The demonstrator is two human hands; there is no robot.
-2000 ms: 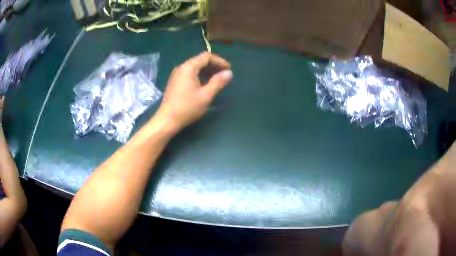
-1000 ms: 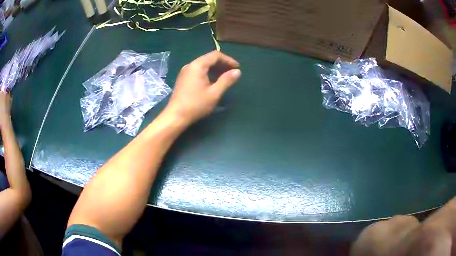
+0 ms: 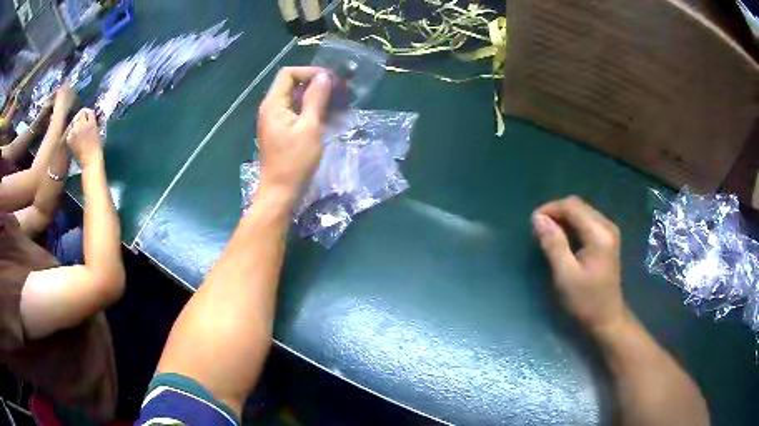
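My left hand (image 3: 291, 125) is over the left pile of clear bags (image 3: 358, 166). Its thumb and fingertips pinch a clear zip-lock bag (image 3: 362, 71), which sticks out to the right of the fingers above the pile. Small dark bits show in that bag; what they are is unclear. My right hand (image 3: 582, 254) is over the table at right, fingers curled, thumb and forefinger close together; whether it holds something small cannot be told. Another glittering pile of clear bags (image 3: 707, 254) lies at the right edge, partly cut off.
A large brown carton (image 3: 624, 91) stands at the far right. Tangled yellow-green strips (image 3: 441, 29) lie left of it. Other people's arms (image 3: 100, 200) work at left, near a fanned row of bags (image 3: 166, 66). The green table (image 3: 449, 291) has a curved pale edge.
The view has turned left. My left hand has moved over the left pile and now shows a clear bag in its fingers. My right hand has come up from the lower edge over the table.
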